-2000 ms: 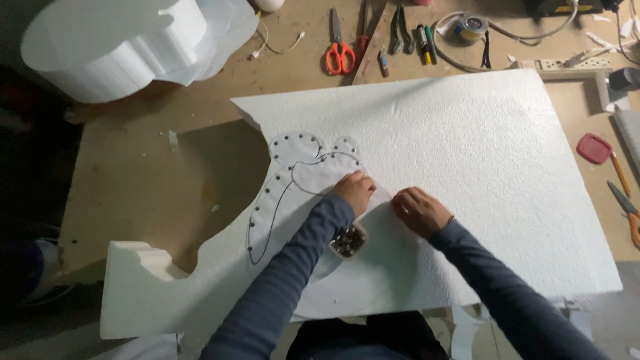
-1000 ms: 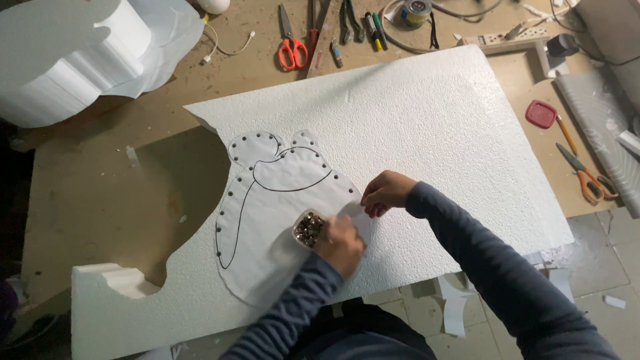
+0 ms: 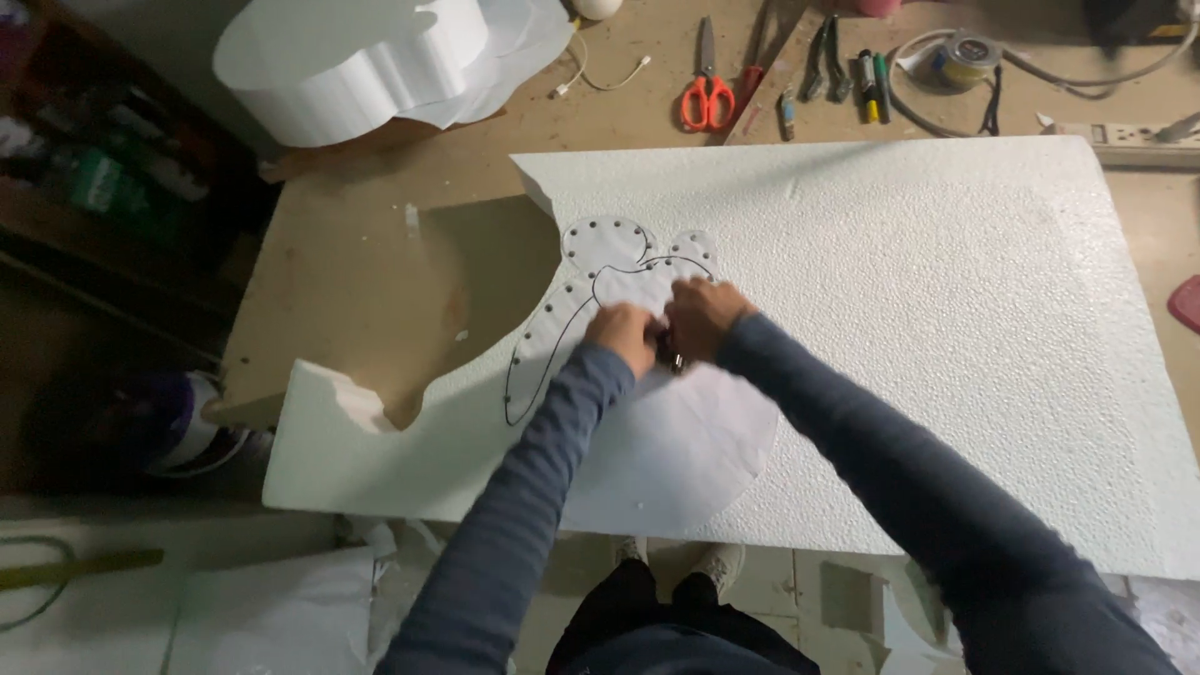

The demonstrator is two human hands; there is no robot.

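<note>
A white paper template (image 3: pixel 694 450) with black drawn outlines lies on a thick white polystyrene foam sheet (image 3: pixel 937 328). Several dark-headed pins (image 3: pixel 617 224) run along its upper and left edges. My left hand (image 3: pixel 623 335) and my right hand (image 3: pixel 708 314) are close together over the template's upper middle. Between them shows part of the small container of pins (image 3: pixel 671 352), mostly hidden by the fingers. Which hand bears the container is unclear, and the fingertips of both hands are blurred or covered.
Orange-handled scissors (image 3: pixel 708 101), pliers (image 3: pixel 829 61), markers (image 3: pixel 874 86) and a tape roll (image 3: pixel 964 58) lie behind the sheet. A cut foam shape (image 3: pixel 347 66) stands at the back left. A power strip (image 3: pixel 1125 136) is at the right. The sheet's left side has a curved cutout.
My left hand has moved up the template toward my right hand, and the container of pins has left its spot lower on the paper. The view has shifted.
</note>
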